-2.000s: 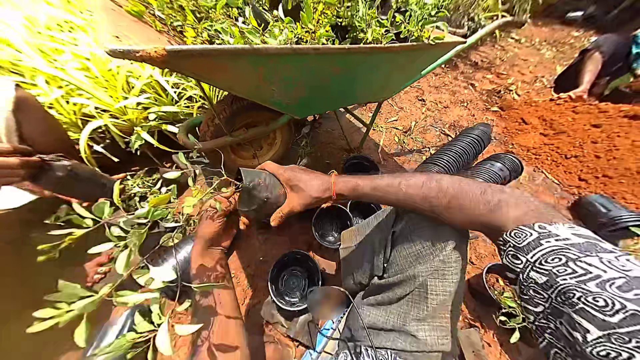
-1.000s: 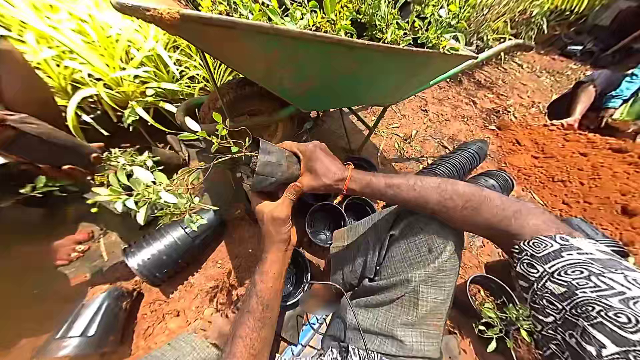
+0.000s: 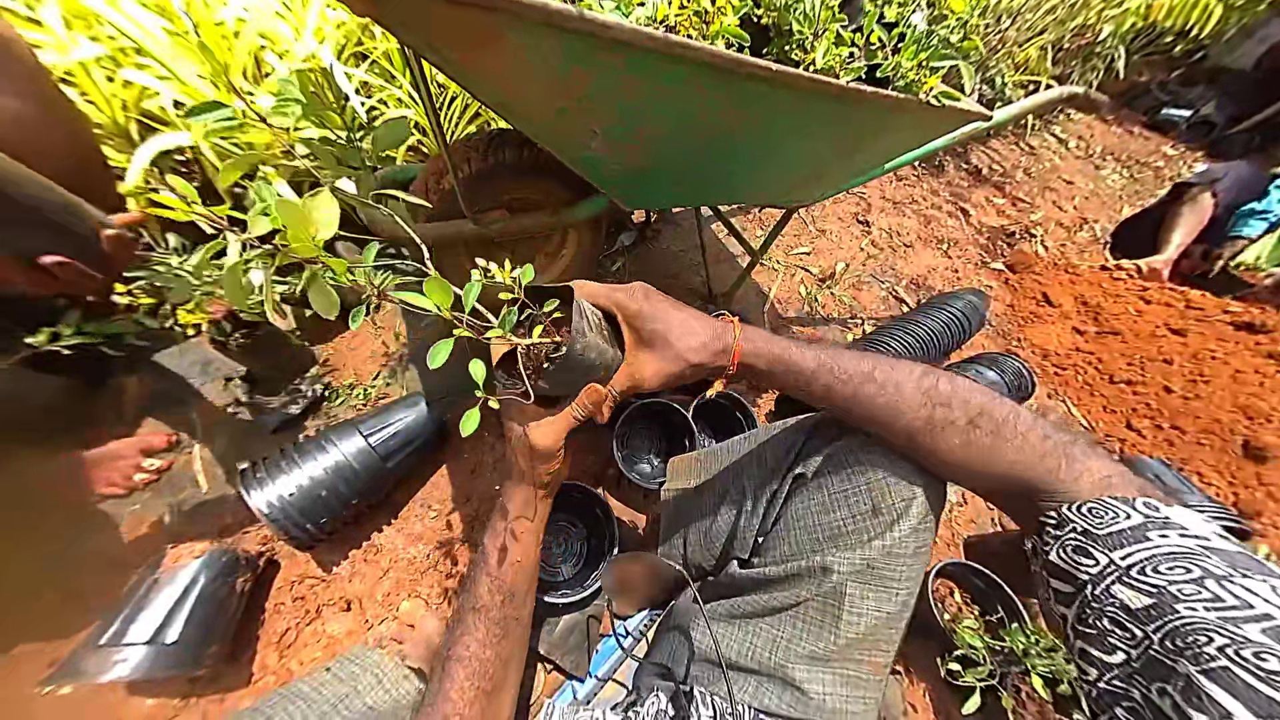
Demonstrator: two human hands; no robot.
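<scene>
A leafy seedling (image 3: 450, 300) in a dark plastic grow bag (image 3: 590, 350) lies tilted on its side, its open soil end and stems toward the left. My right hand (image 3: 655, 335), with an orange thread at the wrist, grips the bag's base and upper side. Beneath the bag, my left hand (image 3: 550, 425) supports its lower side; its fingers are partly hidden. Black plastic pots stand below my hands, among them one pot (image 3: 652, 440) near my knee and another pot (image 3: 578, 545) beside my left forearm. A stack of nested black pots (image 3: 340, 468) lies to the left.
A green wheelbarrow (image 3: 700, 130) carrying plants stands ahead. More nested black pots (image 3: 925, 325) lie on the red soil at right, and a potted plant (image 3: 975, 600) sits by my right sleeve. Another person's hand (image 3: 128, 463) is at left; a further person (image 3: 1190, 225) is at far right.
The bag has come from between leafy branches at the left to a place nearer the middle. Both my hands have moved rightward with it, and its open end shows more now.
</scene>
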